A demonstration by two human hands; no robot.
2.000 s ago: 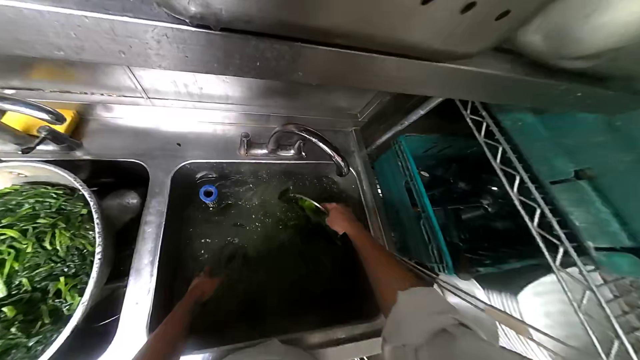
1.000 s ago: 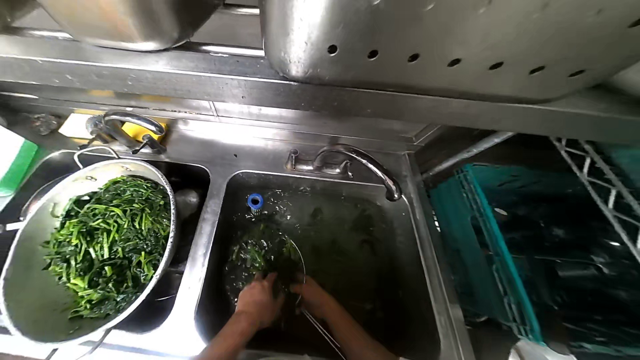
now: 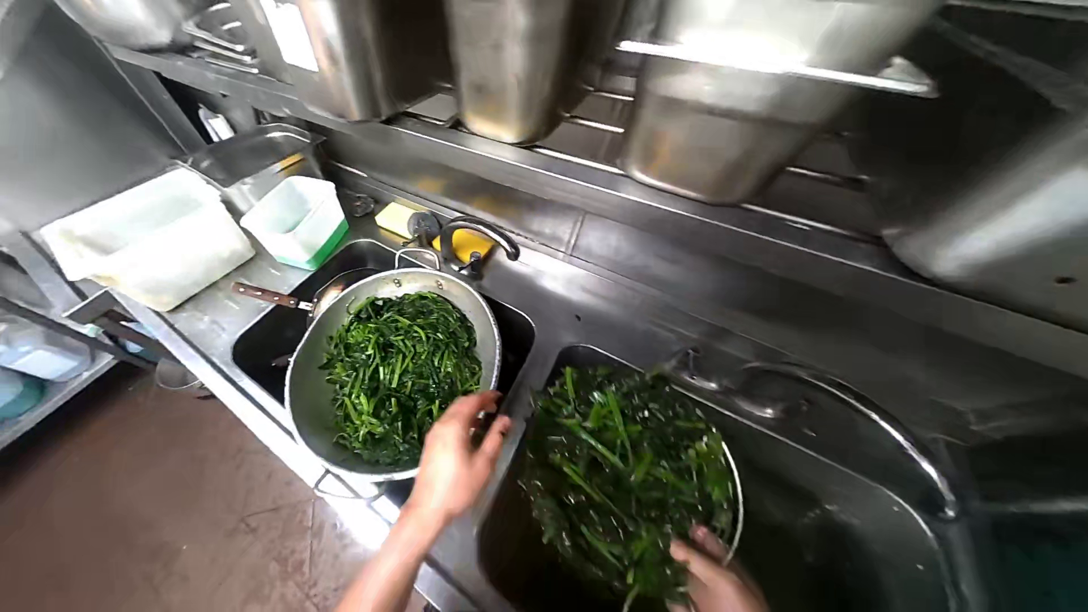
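A wide metal pan (image 3: 310,408) with two loop handles rests over the left sink basin and holds chopped leafy greens (image 3: 408,374). My left hand (image 3: 459,455) is at the pan's lower right rim with fingers apart and nothing held. Over the right basin, a round wire strainer (image 3: 738,493) is heaped with wet leafy greens (image 3: 629,476). My right hand (image 3: 714,574) is at the strainer's lower right edge, thumb over the rim; its other fingers are hidden.
Faucets (image 3: 484,225) stand behind the basins, near a yellow sponge (image 3: 395,219). A wooden-handled pan (image 3: 268,295) lies partly under the wide pan. White plastic containers (image 3: 161,238) sit at left. Metal containers (image 3: 510,76) line the shelf above.
The strainer with greens has come up out of the water, toward the pan. My left hand has left the strainer and moved to the pan's rim. The view has swung left.
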